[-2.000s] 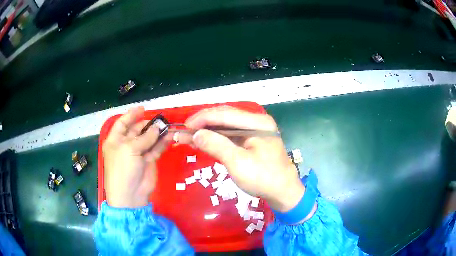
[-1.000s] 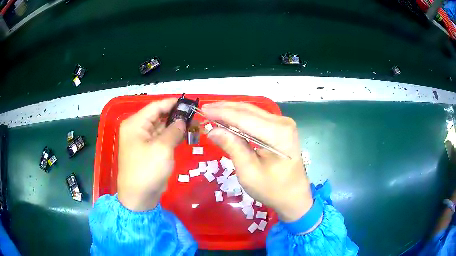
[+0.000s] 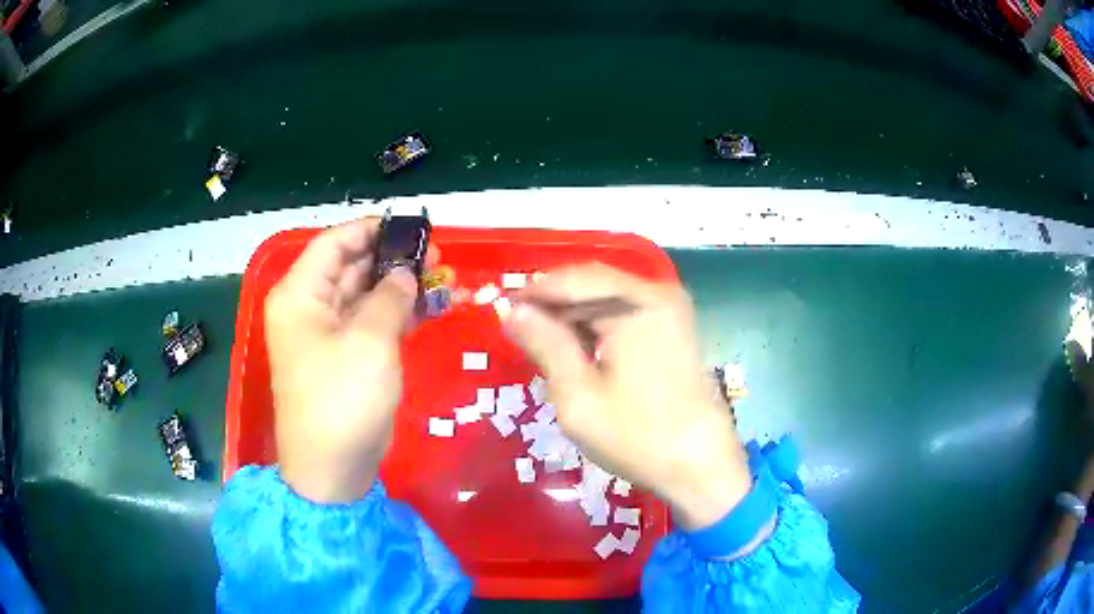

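Observation:
My left hand [image 3: 336, 360] holds a black device unit [image 3: 404, 240] upright above the top left of the red tray [image 3: 246, 396]. A yellow and pale tab [image 3: 438, 292] hangs at the unit's right side. My right hand [image 3: 636, 384] is to the right over the tray, its fingertips blurred, closed on the tweezers [image 3: 596, 309], which are blurred and partly hidden. White pieces [image 3: 487, 294] lie near its fingertips; whether one is gripped cannot be told. Many white pads [image 3: 546, 438] are spread in the tray.
Spaced units [image 3: 404, 152] sit on the dark green belt [image 3: 540, 96] beyond the white strip [image 3: 792, 218]. Several units [image 3: 178, 446] lie on the bench left of the tray. Another unit [image 3: 729, 384] shows beside my right wrist. Another person's arm [image 3: 1065, 528] is at the far right.
The unit in my left hand has moved left and now shows a dark face. The tweezers have come away from it to the right. The belt units have shifted right.

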